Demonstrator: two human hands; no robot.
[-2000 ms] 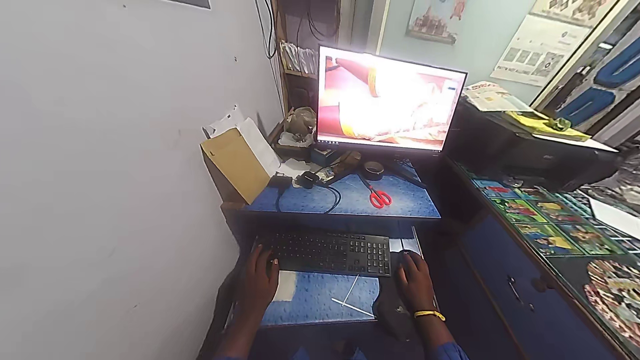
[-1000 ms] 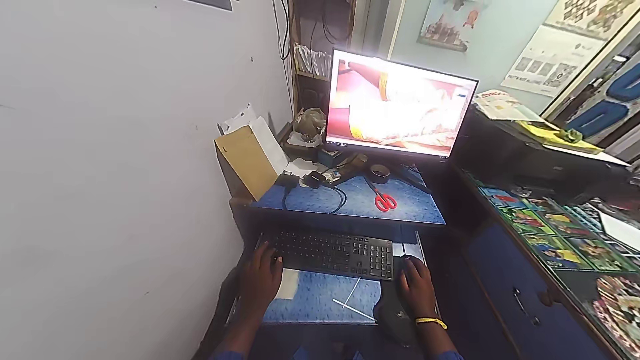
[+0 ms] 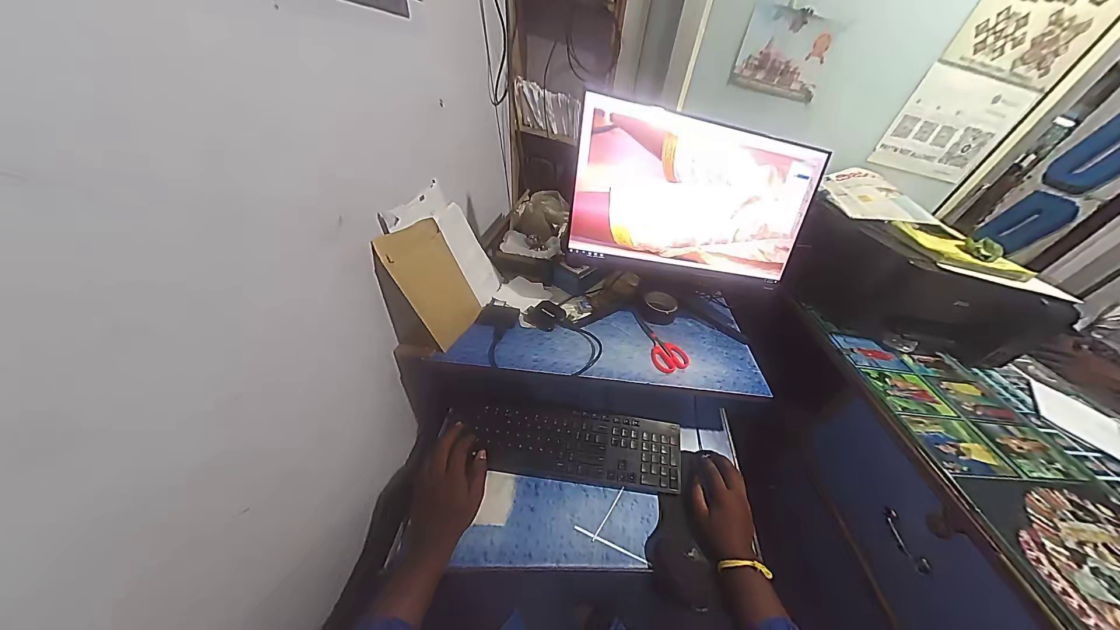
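My left hand point(image 3: 448, 481) rests with bent fingers on the left end of a black keyboard point(image 3: 577, 444), which lies on the blue pull-out tray point(image 3: 560, 538). At the right of the keyboard, my right hand point(image 3: 722, 503) lies over a dark computer mouse, mostly hidden beneath the fingers, on a black mouse pad point(image 3: 687, 560). A yellow band circles the right wrist. Above the tray, a lit monitor point(image 3: 696, 192) stands on the blue desktop point(image 3: 717, 363) and displays a washed-out picture. Red-handled scissors point(image 3: 668, 356) lie in front of it.
A roll of tape point(image 3: 659, 306), black adapters with a cable point(image 3: 599, 346) and a brown envelope point(image 3: 433, 280) occupy the desktop. To the right are a black printer point(image 3: 945, 302) and a counter with pictures point(image 3: 962, 411). Part of another person's hand shows at far right. A wall point(image 3: 192, 306) borders the left.
Both hands remain at the keyboard and mouse. The view has shifted slightly.
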